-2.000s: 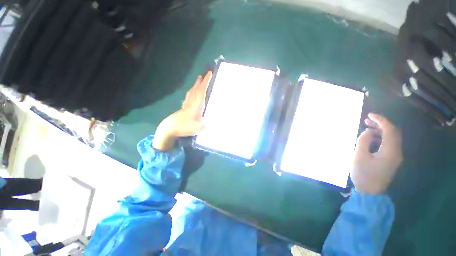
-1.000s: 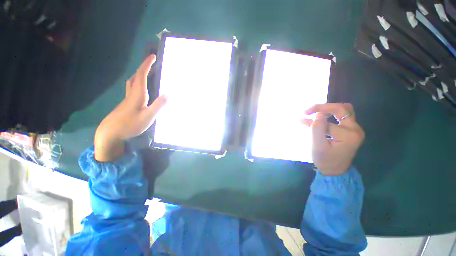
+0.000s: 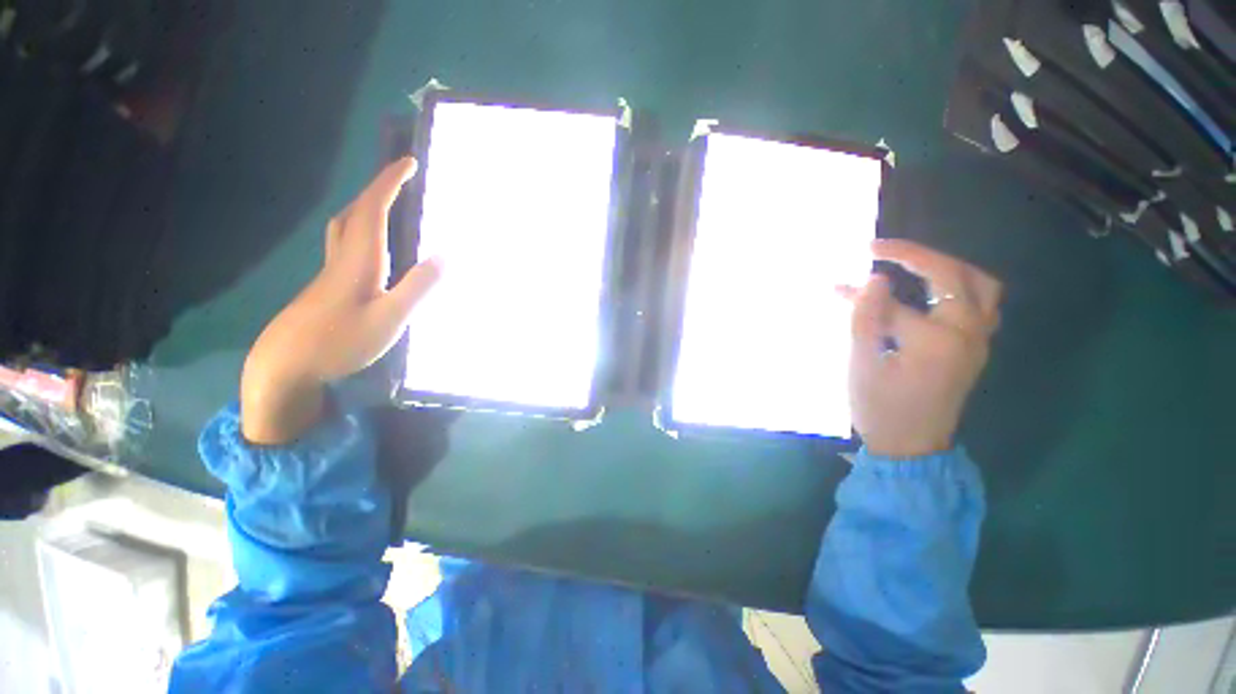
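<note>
Two tablets with glaring white screens lie side by side, the left tablet and the right tablet, with pale bits at their corners. A dark tray shows as a bar between them. My left hand lies along the left tablet's left edge, fingers pointing up, thumb over the frame, not gripping it. My right hand is at the right tablet's right edge, fingers bent, a fingertip over the screen's edge. Whether it touches the glass cannot be told.
A green mat covers the bench. A stack of dark trays with white corner bits is at the upper right. A dark pile is at the left. A clear crinkled bag lies at the left bench edge. A white box stands below left.
The view has shifted, so the tablets sit further left than two seconds ago. Since one second ago, my right hand has moved slightly right across the right screen. My left hand stays at the left tablet.
</note>
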